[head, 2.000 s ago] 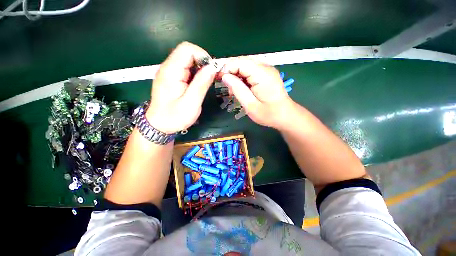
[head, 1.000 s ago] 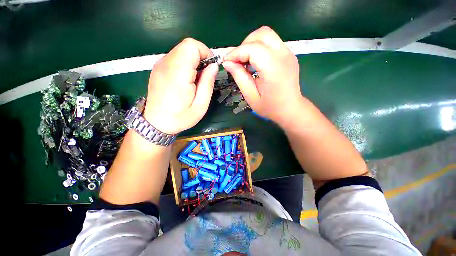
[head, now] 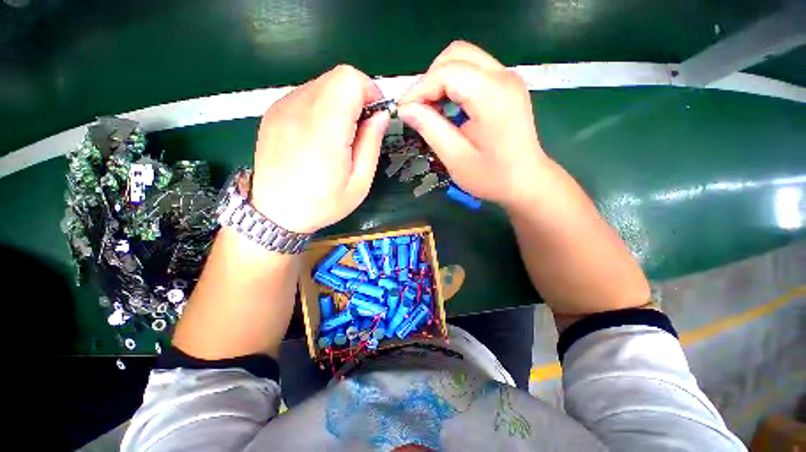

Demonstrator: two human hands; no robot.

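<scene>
My left hand [head: 323, 150], with a metal watch on the wrist, pinches a small dark and silver circuit board [head: 378, 108] between thumb and fingers. My right hand [head: 473, 119] meets it at the board's right end, its thumb and forefinger closed on a tiny pale piece too small to make out. A blue battery [head: 463, 197] shows just below my right hand, and a bit of another blue one shows by its fingers. Grey board plates with thin wires [head: 414, 166] lie on the bench below my hands.
A shallow tan box [head: 311, 305] of blue batteries with red wires stands at the bench's near edge. A tangled heap of green and grey boards [head: 133, 190] lies left, with white and silver rings [head: 159, 324] by it. A white strip [head: 601, 76] crosses the bench.
My right hand has moved slightly up and right, and both hands stay together at the board. The blue battery below my right hand now shows more.
</scene>
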